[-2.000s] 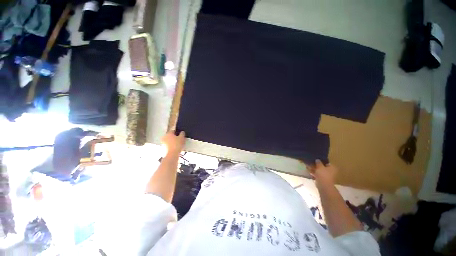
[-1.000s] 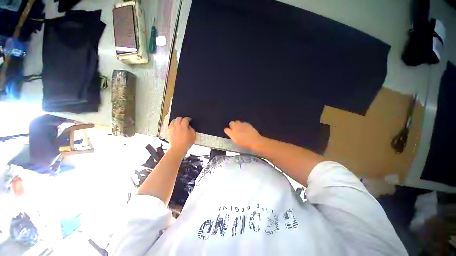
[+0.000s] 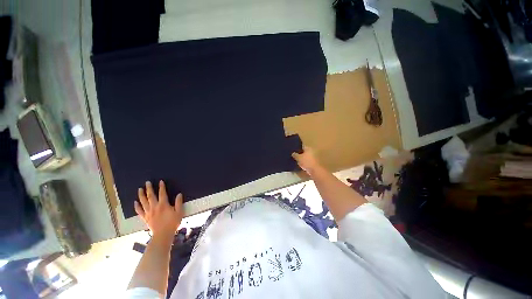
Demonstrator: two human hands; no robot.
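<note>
A large dark fabric sheet (image 3: 198, 117) with a stepped right corner lies flat on the table, over brown paper (image 3: 356, 134). My left hand (image 3: 157, 209) rests flat with spread fingers on the sheet's near left part. My right hand (image 3: 306, 161) is at the sheet's near right corner, its fingers pinching the fabric edge. Fabric shears (image 3: 373, 102) with dark handles lie on the brown paper to the right, touched by no hand.
A mottled bar (image 3: 63, 217) and a boxed block (image 3: 42, 139) stand at the left. A dark rolled bundle (image 3: 348, 17) lies at the far edge. More dark cut fabric (image 3: 429, 70) is on the right. Black scraps (image 3: 370, 178) lie beyond the near edge.
The view has turned to the right. My left hand has opened flat on the sheet. My right hand has moved from the middle of the near edge to the right corner.
</note>
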